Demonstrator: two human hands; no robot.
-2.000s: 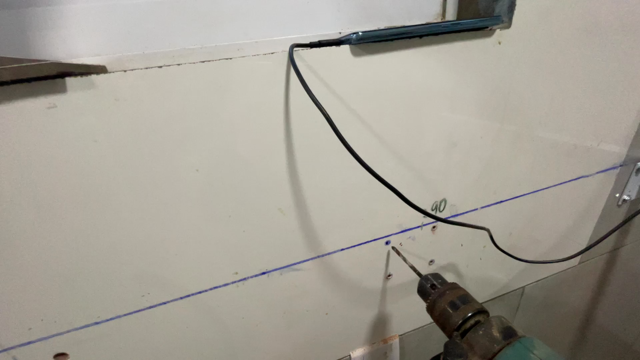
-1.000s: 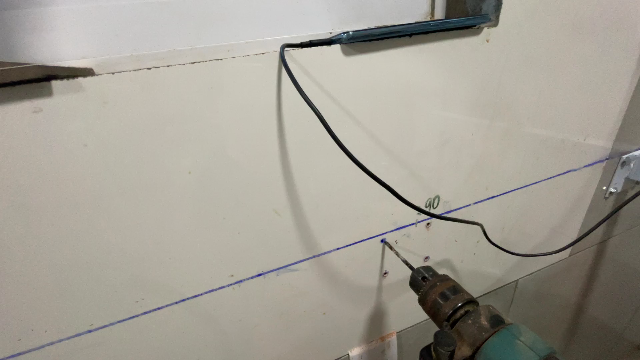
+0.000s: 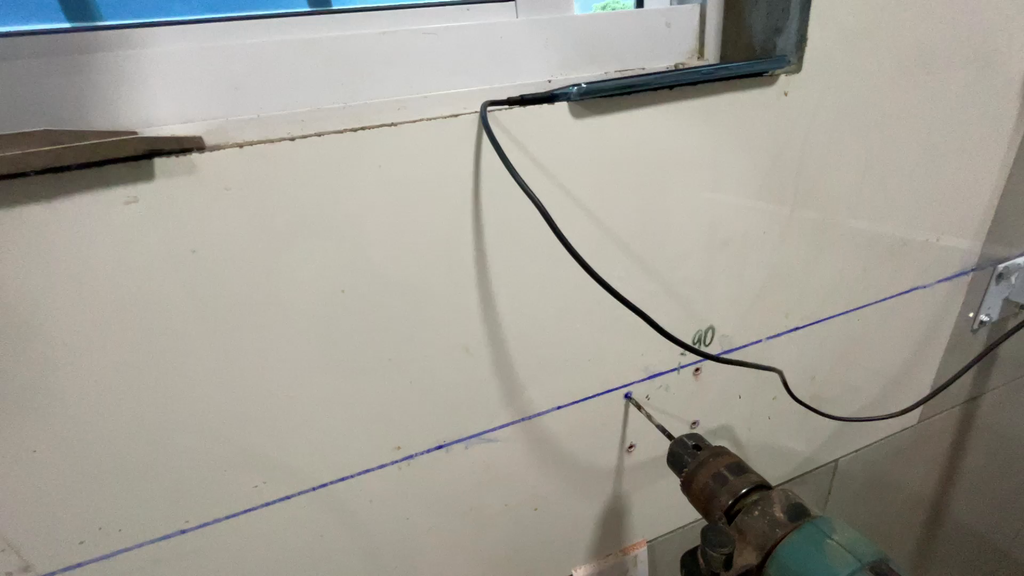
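A teal power drill [image 3: 824,544] with a worn, rusty chuck [image 3: 720,472] enters from the lower right. Its drill bit [image 3: 652,418] points up and left, and the tip meets a blue-marked spot on the cream wall tile [image 3: 320,304], just under a blue line [image 3: 440,448]. Several small drilled holes [image 3: 694,424] lie near the bit. The number 90 is handwritten above the line. Neither my left hand nor my right hand shows; whatever holds the drill is outside the view.
A black cable [image 3: 576,256] hangs in front of the wall from a dark, plastic-wrapped object [image 3: 680,78] on the window ledge. A metal bracket [image 3: 996,296] is fixed at the right. A thin brown board [image 3: 96,152] juts out below the white window frame [image 3: 344,64].
The drill bit's tip was slightly off the blue-marked spot two seconds ago and now meets it. The view has tilted up a little.
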